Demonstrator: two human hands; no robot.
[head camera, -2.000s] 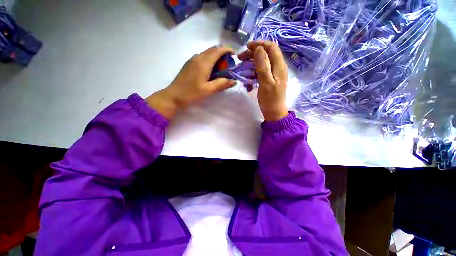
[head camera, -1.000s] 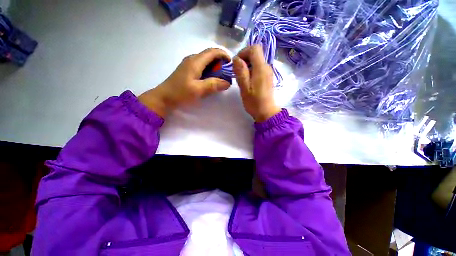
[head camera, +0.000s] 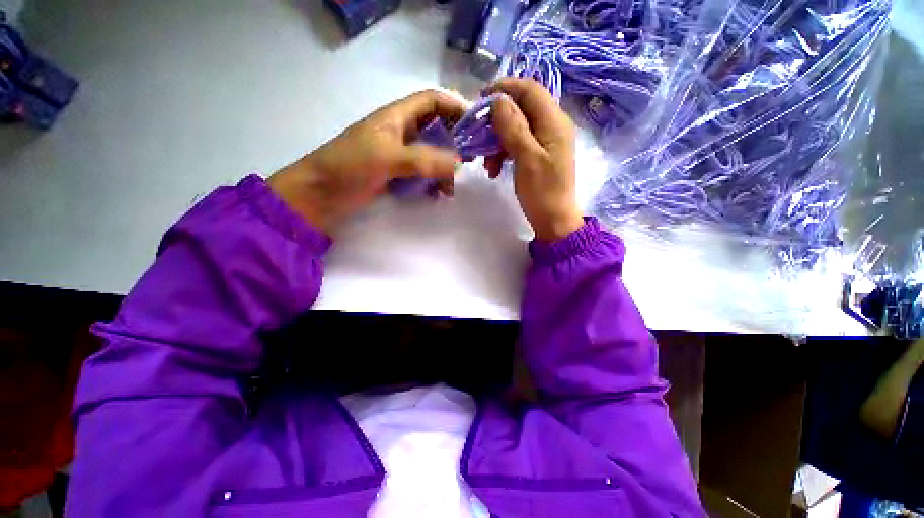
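My left hand (head camera: 390, 152) is blurred and closed around a small dark purple box (head camera: 431, 137), mostly hidden by the fingers. My right hand (head camera: 539, 152) holds a coiled lavender cable (head camera: 478, 126) between thumb and fingers, close against the box. The loops show between the two hands, above the white table. How far the cable sits in the box cannot be told.
A pile of lavender cables (head camera: 598, 63) lies at the upper right, partly under a clear plastic bag (head camera: 750, 132). Dark boxes (head camera: 360, 12) lie at the far side. More boxes (head camera: 41, 86) lie at the left. A person's arm (head camera: 892, 390) shows at the right edge.
My right hand has shifted a little, and lavender loops now show between the hands. The orange-red spot on the box is no longer seen. Another person's arm has come in at the right.
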